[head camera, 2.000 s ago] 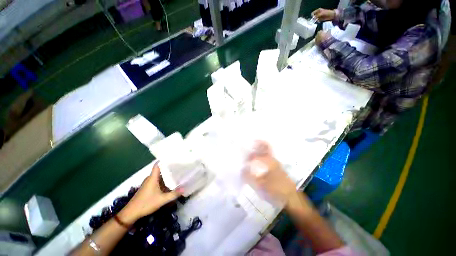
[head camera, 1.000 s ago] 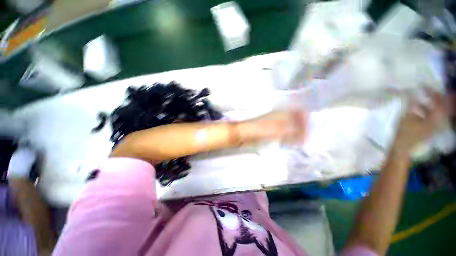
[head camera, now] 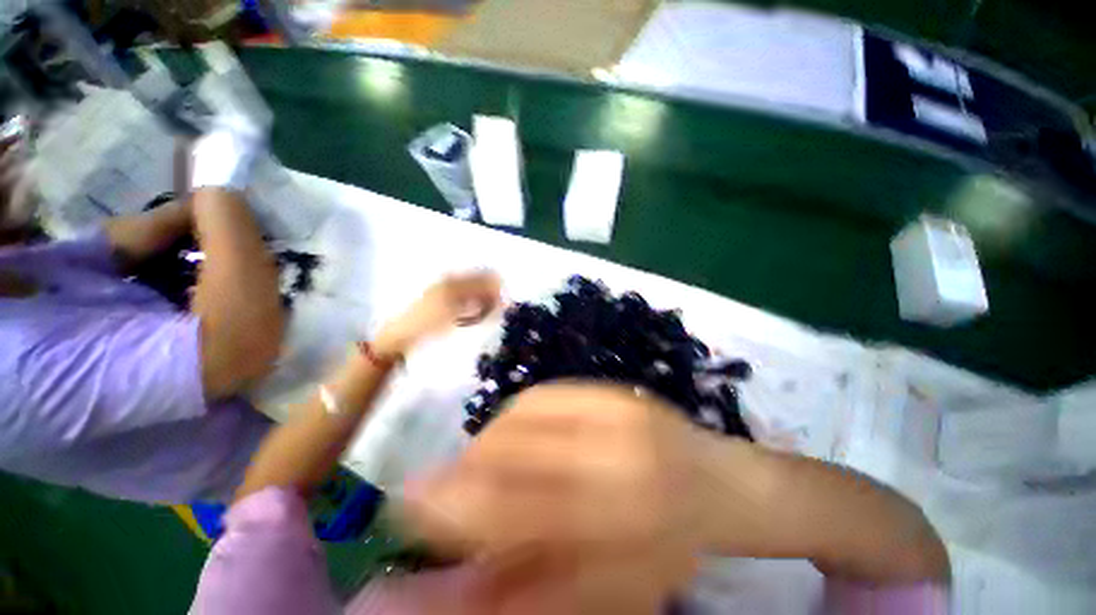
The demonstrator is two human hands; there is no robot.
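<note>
The black cable heap (head camera: pixel 601 336) lies on the white bench in front of me. My left hand (head camera: pixel 463 298) is over the bench just left of the heap, fingers curled; I cannot tell whether it holds anything. My right hand (head camera: pixel 565 481) is large and blurred, close to the camera, and covers the near part of the heap; its fingers and any content are unclear. Beyond the heap, a bagged product (head camera: pixel 445 162) with a dark top stands tilted beside an upright white carton (head camera: pixel 498 174). Another white carton (head camera: pixel 594 195) stands to its right.
The green conveyor belt (head camera: pixel 769 228) runs beyond the bench (head camera: pixel 415 258), with a white carton (head camera: pixel 940 274) on it at right. Blurred white boxes (head camera: pixel 998 433) lie at the bench's right. At left, a neighbour's white-gloved hand (head camera: pixel 226 156) is near more white boxes (head camera: pixel 102 150).
The view has swung left. My left hand is now left of the heap. My right hand has come from the white boxes at right to close in front of me. The neighbour shows more fully.
</note>
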